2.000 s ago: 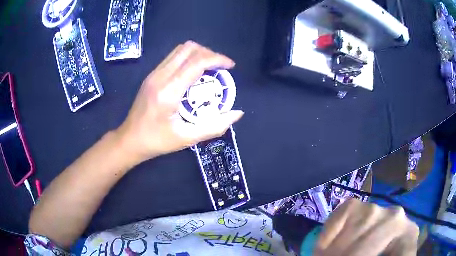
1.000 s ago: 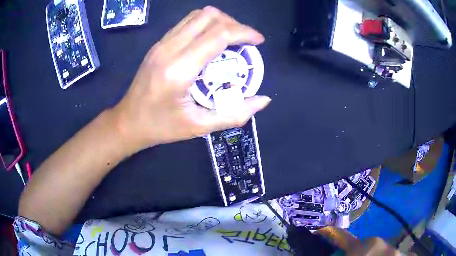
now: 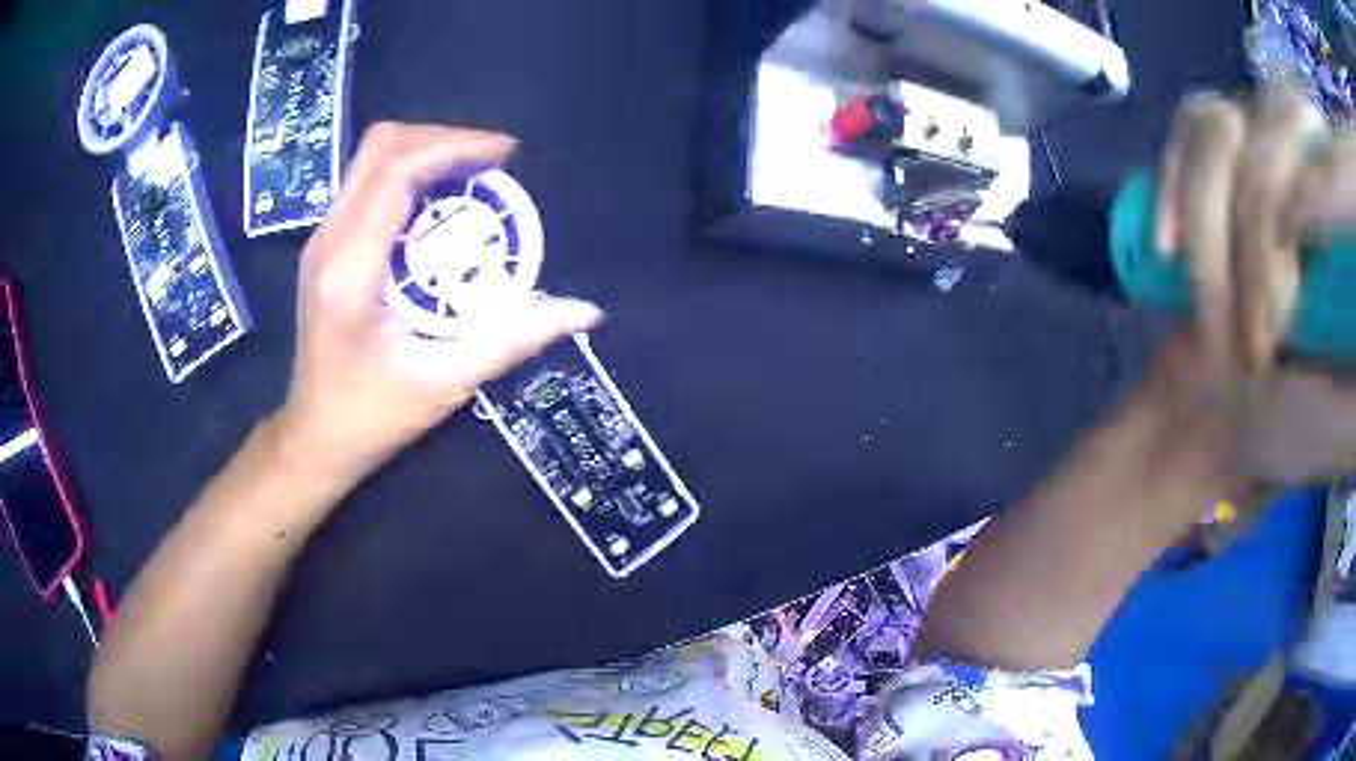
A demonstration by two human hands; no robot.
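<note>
My left hand [image 3: 394, 298] grips the white round spoked head of a handheld device [image 3: 588, 454], thumb and fingers around the ring. The device's handle, with its dark circuit board facing up, points toward the lower right over the black table. My right hand [image 3: 1242, 238], blurred, is closed around a teal electric screwdriver [image 3: 1145, 245] at the right. The driver's dark nose points left toward the screw feeder [image 3: 952, 164], a black-and-white box with a red part. Its tip is too blurred to make out.
Two more devices lie at the upper left, one with its round head showing [image 3: 176, 260] and one cut off by the top edge [image 3: 298, 119]. A red-cased smartphone [image 3: 37, 476] lies at the left edge. Device bodies [image 3: 848, 632] are heaped below the table edge. More units [image 3: 1309, 45] lie at the upper right.
My right hand has risen from the lower right edge to beside the feeder with the screwdriver. In the view, my left hand and the device have shifted left, and the handle slants more to the right.
</note>
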